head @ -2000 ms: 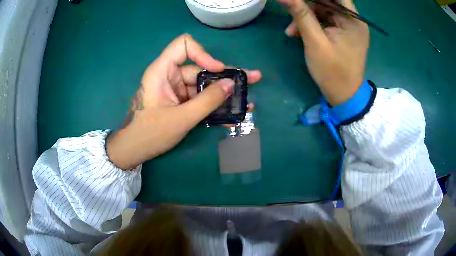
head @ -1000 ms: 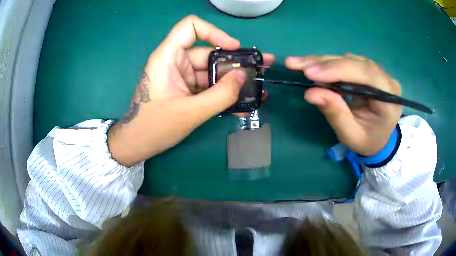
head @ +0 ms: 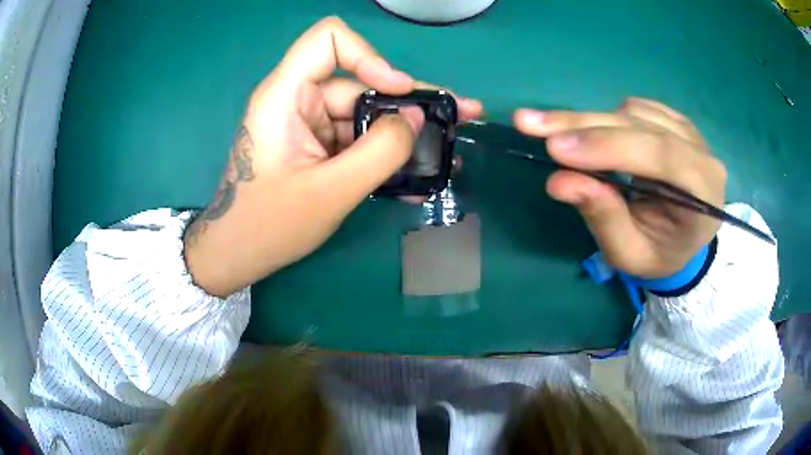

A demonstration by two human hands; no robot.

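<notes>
My left hand (head: 307, 169) holds a black rounded-square watch housing (head: 431, 147), open side up, with the thumb pressed inside its upper part and fingers behind it. My right hand (head: 640, 182) holds black tweezers (head: 614, 178) like a pen. The tweezer tips are slightly apart at the housing's right edge; whether they touch it or hold a tiny part is too blurred to tell. A grey-brown square sheet (head: 441, 260) with clear margins lies on the mat below the housing, its shiny top end partly behind the housing.
The green mat (head: 178, 115) lies under everything. A round white bowl (head: 436, 9) is cut off at the top edge. A large white slab (head: 36, 178) stands along the left. A blue wrist strap (head: 685, 274) with a cord is on my right wrist. A small thin item (head: 783, 95) lies upper right.
My right hand has come down from beside the bowl to the housing's right side, turning the tweezers toward it. The housing moved up, then slightly left in the last second.
</notes>
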